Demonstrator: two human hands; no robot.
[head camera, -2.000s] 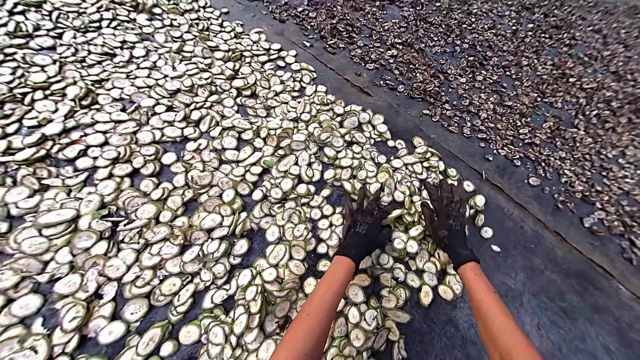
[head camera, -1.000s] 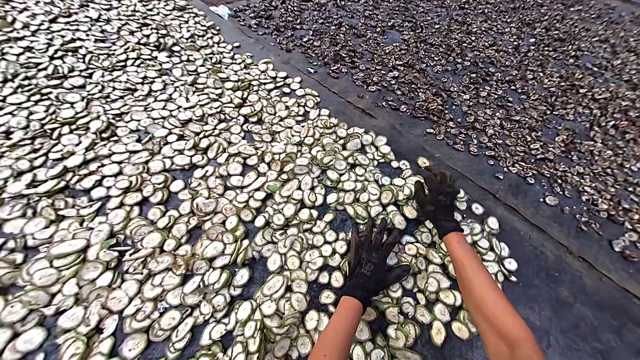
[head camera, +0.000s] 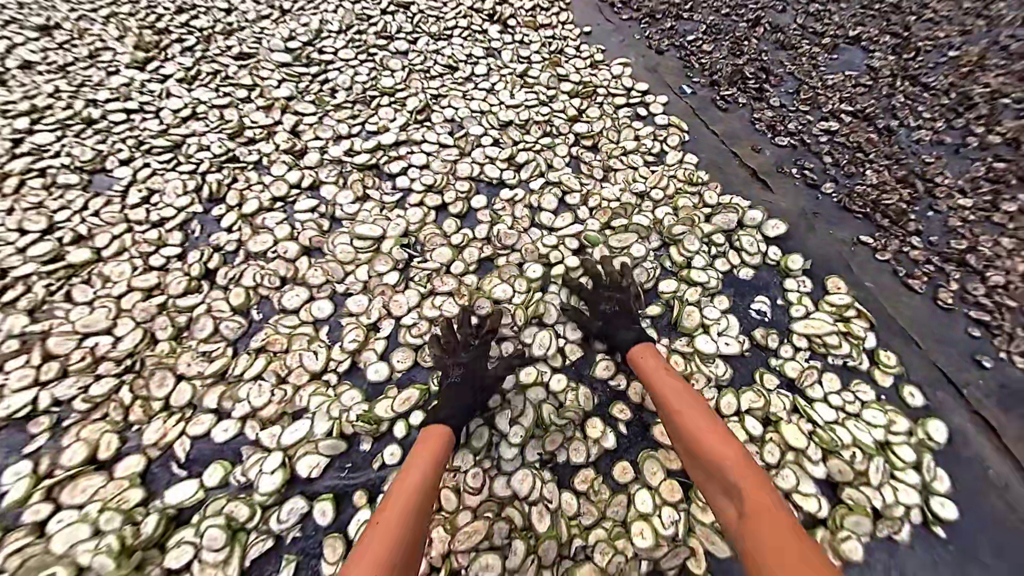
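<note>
Round, pale slices with green rims, of some vegetable or fruit, lie thickly over a dark ground sheet. Both of my hands wear dark gloves and rest palm down on the slices near the middle of the view. My left hand has its fingers spread over the layer, holding nothing that shows. Just to its right and slightly farther off, my right hand also has its fingers apart and touches the slices. What lies under both palms is hidden. Dark sheet shows between slices around the hands.
Along the right runs a bare strip of dark sheet with a crease or seam. Beyond it lies a wide spread of darker, shrivelled brown pieces. The pale slices reach to the far left and the top edge.
My right hand has moved left from near the slices' right edge, closer to my left hand. The view has shifted left.
</note>
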